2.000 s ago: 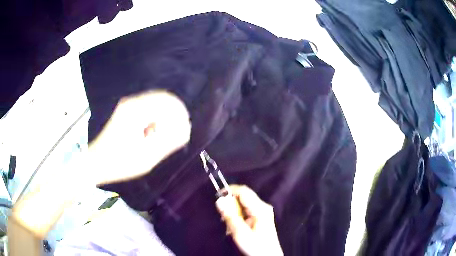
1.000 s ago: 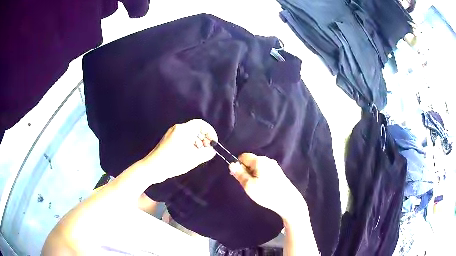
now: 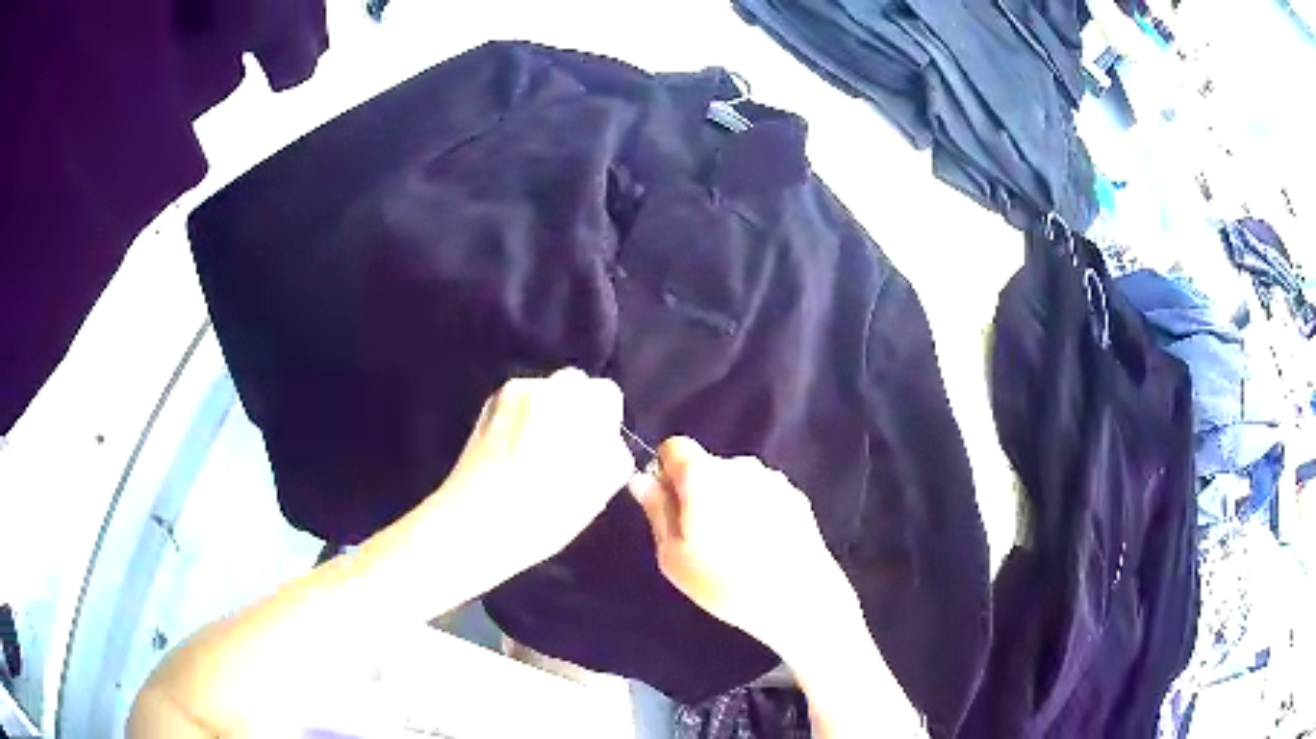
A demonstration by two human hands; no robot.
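A large dark purple-black jacket [image 3: 433, 289] lies spread on a white tabletop, its collar at the upper right around a clothes hanger [image 3: 732, 113]. My left hand [image 3: 556, 440] is closed on the jacket's front edge near the middle; the pinched cloth is mostly hidden by the fingers. My right hand [image 3: 722, 520] is close at its right, shut on a thin silvery wire tool [image 3: 638, 439]. Only a short part of the tool shows between the hands, its tip at my left fingertips. Any button there is too small to tell.
Dark garments with hanger hooks [image 3: 1097, 477] lie at the right. Folded grey-black garments [image 3: 938, 87] lie at the upper right, and dark cloth [image 3: 101, 173] at the upper left. A blue-grey pile [image 3: 1191, 361] is at the far right. The white tabletop's rim [image 3: 123, 477] curves at the left.
My left hand came from the jacket's left side onto its front edge. My right hand brought the wire tool up to it, and the hands are now closer together. The view has shifted.
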